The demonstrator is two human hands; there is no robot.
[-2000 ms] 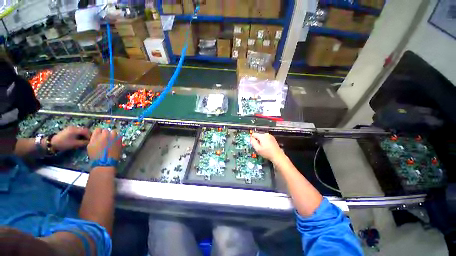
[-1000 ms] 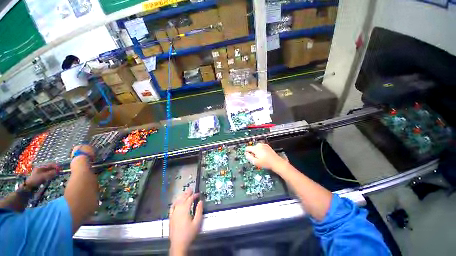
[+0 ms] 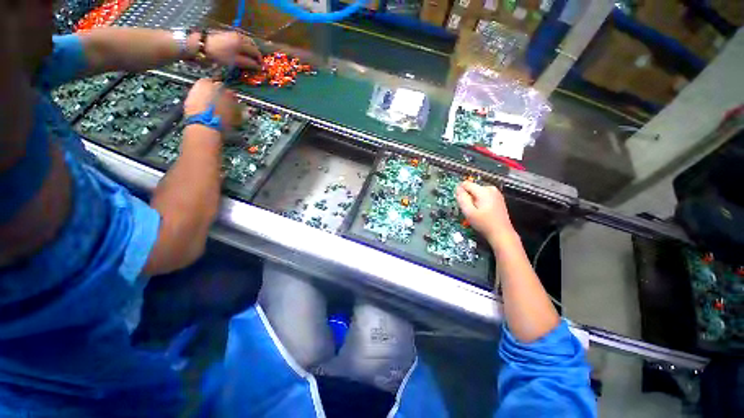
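Note:
A dark carrier (image 3: 351, 227) on the conveyor holds several green circuit boards, including a left one (image 3: 391, 216) with an orange part. My right hand (image 3: 483, 208) is bare and curled over the upper right board (image 3: 445, 189), its fingertips beside an orange part. What is between the fingertips is hidden. The lower right board (image 3: 450, 241) lies below the hand. My left hand is not in view.
A neighbour's hands (image 3: 232, 51) work over carriers at left, by an orange pile (image 3: 281, 70). Small parts lie scattered in the trough (image 3: 314, 175). The front rail (image 3: 359, 265) curves across. Bagged boards (image 3: 473, 126), a smaller bag (image 3: 400, 108) and a red strip (image 3: 498, 157) lie behind.
My left hand, over the front rail a second ago, is out of view. The view has turned and tilted down. My right hand stays at the upper right board.

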